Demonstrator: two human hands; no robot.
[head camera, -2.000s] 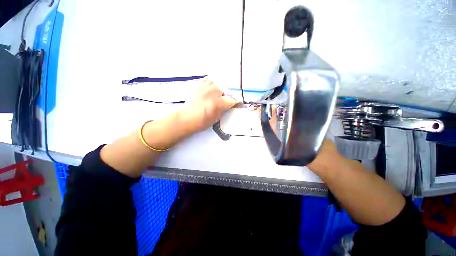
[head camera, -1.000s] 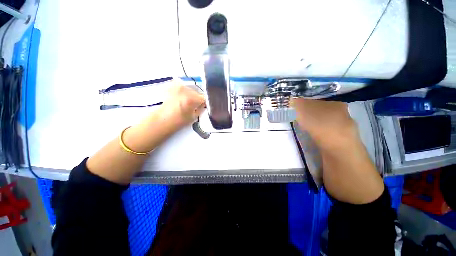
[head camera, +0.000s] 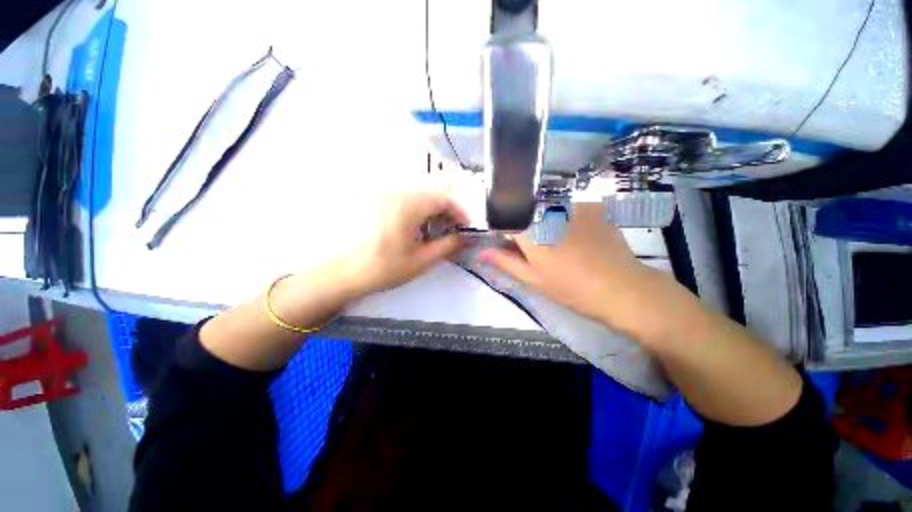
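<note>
A light grey strip with dark edges (head camera: 590, 335) runs from the needle area over the table's front edge, under my right hand. My left hand (head camera: 405, 240) pinches its near end left of the presser foot. My right hand (head camera: 570, 262) presses and holds the strip, partly behind the shiny guard (head camera: 516, 135). The white sewing machine head (head camera: 640, 60) with a blue stripe stands above. The needle and presser foot are mostly hidden behind the guard and fingers. A sewn pale piece with black edges (head camera: 215, 150) lies loose on the table at left.
Dark strips (head camera: 58, 190) hang in a bunch at far left. Thread tension parts (head camera: 650, 165) are right on the head. A stack of cut pieces (head camera: 775, 270) and a black phone (head camera: 882, 285) lie at right. A measuring scale (head camera: 450, 338) follows the front edge. Blue crates (head camera: 312, 400) are below.
The sewn piece has left my left hand and lies farther up and left, tilted. My right hand has come from the right to the needle area with a grey strip. My left hand now meets it there.
</note>
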